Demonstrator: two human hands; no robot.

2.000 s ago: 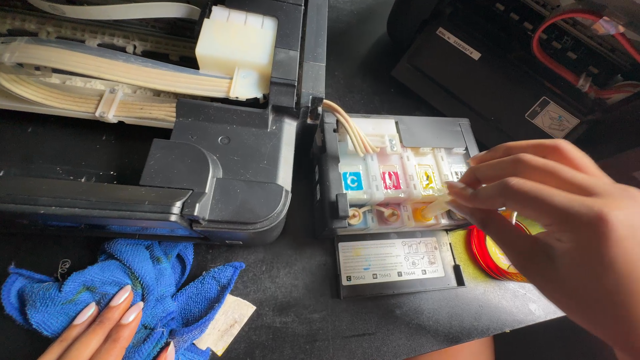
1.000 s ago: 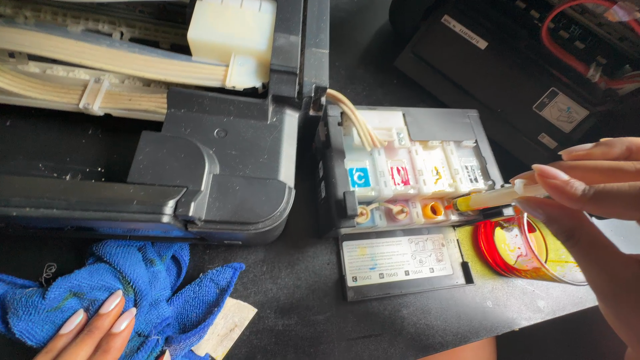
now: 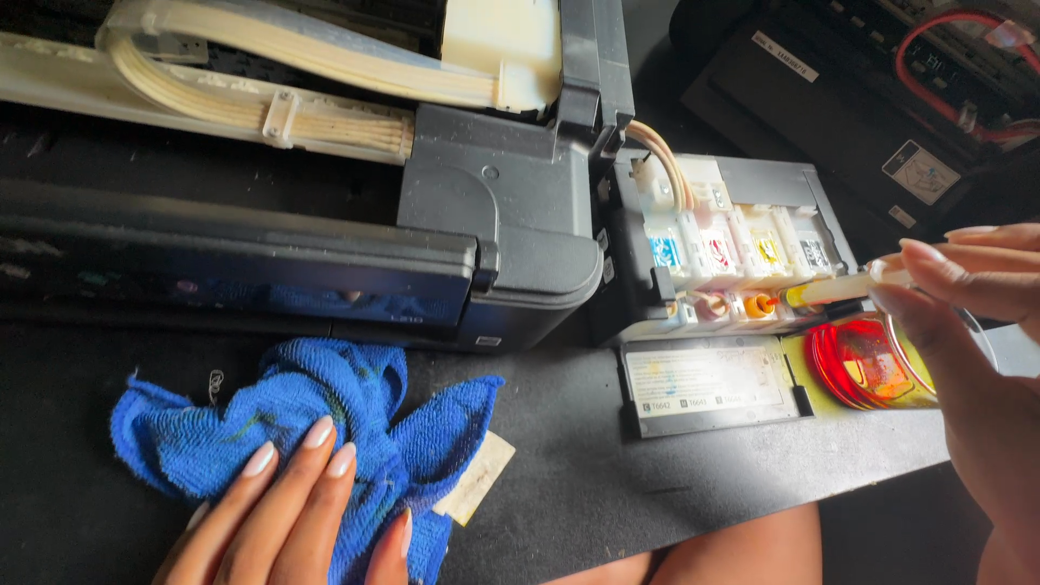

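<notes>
Between the thumb and fingers of my right hand (image 3: 967,301) is a syringe (image 3: 845,288) with some yellow liquid near its tip. It lies nearly level, its tip at the orange-stained port (image 3: 760,305) of the printer's ink tank unit (image 3: 731,244). Whether the tip is inside the port, I cannot tell. Cyan, magenta, yellow and black labels mark the tanks. Below my right hand a glass jar (image 3: 873,361) with red and yellow ink lies on its side. My left hand (image 3: 284,512) rests with spread fingers on a crumpled blue cloth (image 3: 325,406).
An opened inkjet printer (image 3: 504,227) fills the upper left, joined to the tank unit by pale tubes (image 3: 670,162). The tank cover (image 3: 711,386) lies before the unit. A beige piece (image 3: 479,479) sticks out beside the cloth. Another dark printer (image 3: 845,122) stands at the upper right.
My right hand first moved right from the tanks, bringing the syringe into clear view, and the syringe tip is now closer to the orange-stained port. My left hand stays on the cloth.
</notes>
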